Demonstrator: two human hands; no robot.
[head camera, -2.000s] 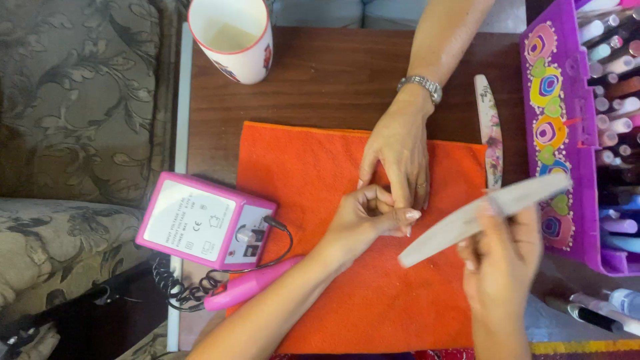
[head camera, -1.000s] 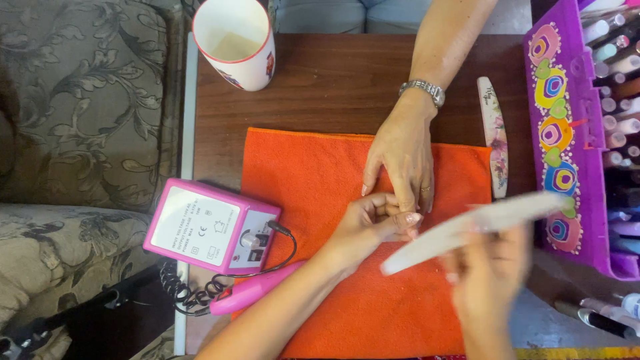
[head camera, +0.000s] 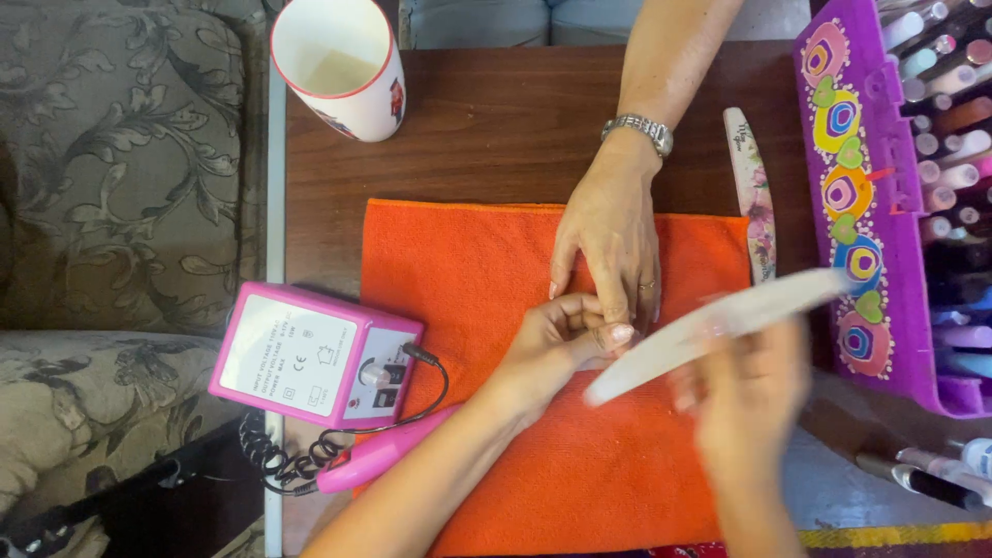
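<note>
My left hand pinches a fingertip of another person's hand, which reaches down from the top and wears a metal watch and a ring. In my right hand, blurred, is a pale curved nail file, held slantwise with its lower left end close to the pinched finger. Whether the file touches the nail cannot be told. Both my hands and the other hand are over an orange cloth. A flowered nail file lies beside the cloth's right edge.
A pink nail drill control box with a coiled black cord and a pink handpiece sits at left. A white mug stands at the upper left. At right is a purple case of bottles; below it lie pen-like tools.
The pale file has moved with my right hand, down and left and then back a little. My left hand keeps its pinch on the other person's finger.
</note>
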